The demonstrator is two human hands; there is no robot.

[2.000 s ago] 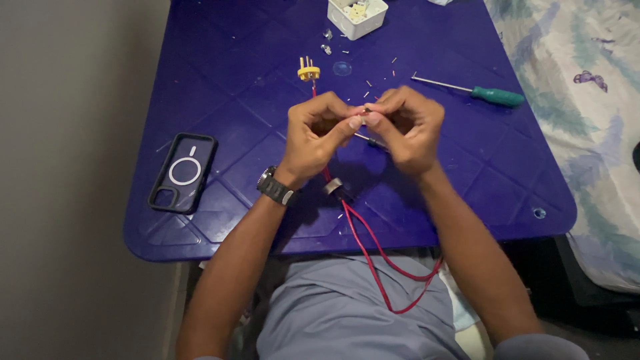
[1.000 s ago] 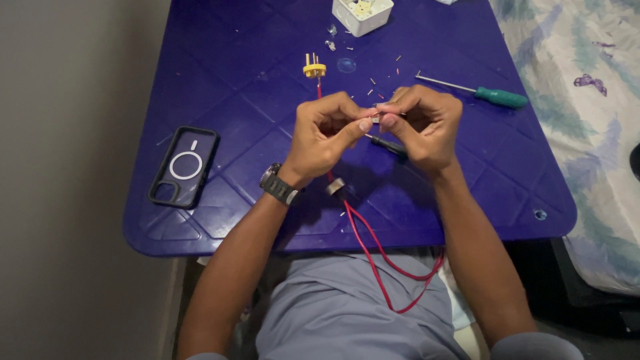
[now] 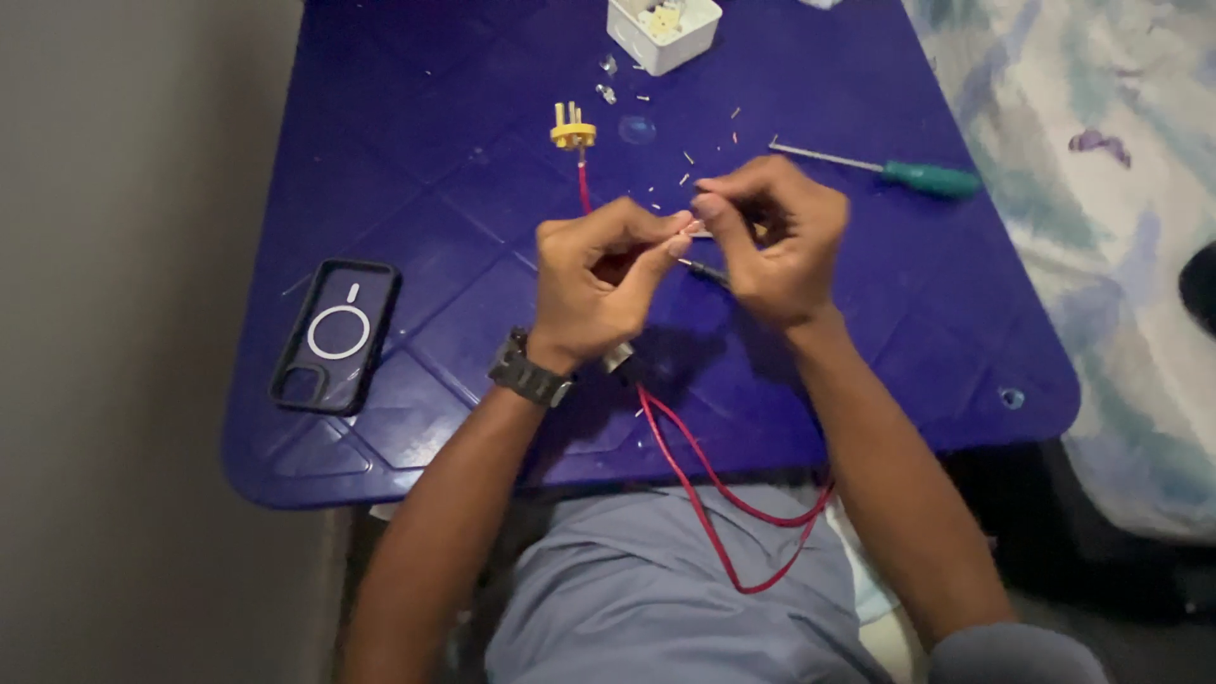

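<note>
My left hand (image 3: 608, 275) pinches the exposed wire ends (image 3: 692, 228) between thumb and forefinger over the blue table. Just to the right, my right hand (image 3: 774, 233) has its thumb and forefinger close together at the wire's tip; whether anything small is between them cannot be told. The red cable (image 3: 708, 518) runs from under my left hand down over the table edge and loops above my lap. A yellow three-pin plug (image 3: 573, 131) is attached to a red lead (image 3: 584, 188) beyond my left hand. Below my fingers, a dark thin tool (image 3: 705, 273) lies partly hidden by my right hand.
A green-handled screwdriver (image 3: 929, 180) lies at the right. A clear phone case with a black rim (image 3: 334, 337) lies at the left. A white square box (image 3: 663, 38) holding small parts stands at the back, near small metal pieces (image 3: 606, 93) and scattered scraps (image 3: 689, 158). Patterned fabric (image 3: 1102, 285) is beyond the right edge.
My fingertips were close together around the wire ends; my right fingertips are now slightly apart from my left ones.
</note>
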